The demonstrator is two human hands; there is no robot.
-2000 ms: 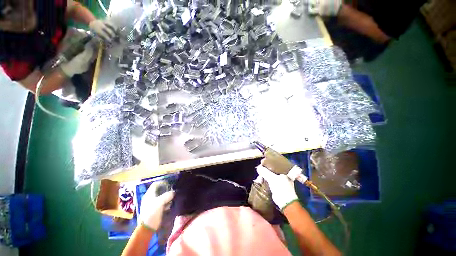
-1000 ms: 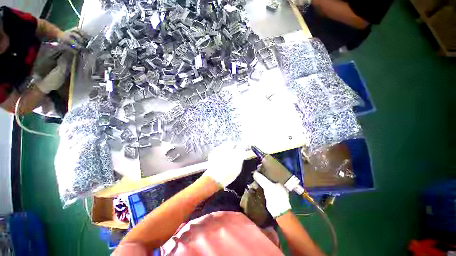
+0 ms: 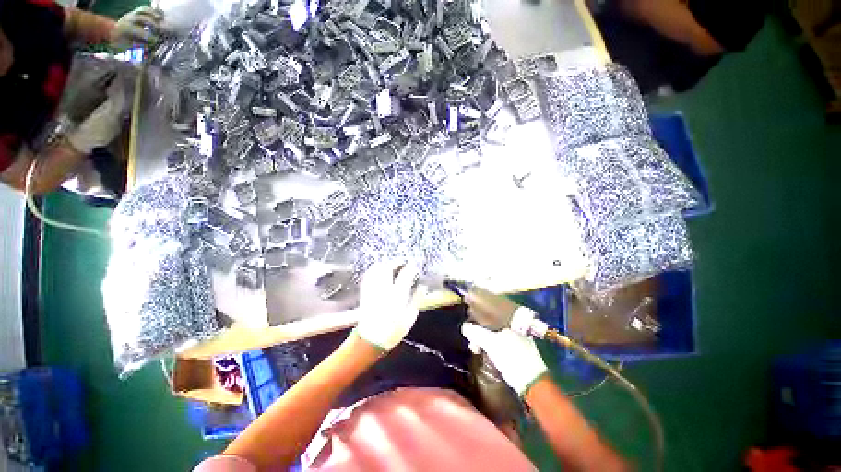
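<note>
My left hand [image 3: 388, 304], in a white knitted glove, is over the table's near edge, its fingertips at the near side of the loose pile of thin silver-blue rivets [image 3: 398, 219]. Whether the fingers hold a rivet is too small to tell. My right hand [image 3: 506, 355], gloved, holds the olive-grey air rivet gun [image 3: 491, 310], its dark nose pointing left at the table edge. Small metal brackets [image 3: 284, 232] lie loose left of the rivets, and a big heap of brackets [image 3: 323, 88] covers the far side.
Bagged rivets lie at the left [image 3: 159, 277] and right [image 3: 622, 180] table edges. A tan air hose [image 3: 613, 371] curves from the gun's rear. A small T-shaped tool [image 3: 521, 181] lies right of the rivets. Gloved co-workers are at both sides. Blue crates [image 3: 678, 313] stand below.
My left hand came up from below the table edge on the left to the rivet pile. The rivet gun stays in my right hand near the table edge. The view has shifted slightly.
</note>
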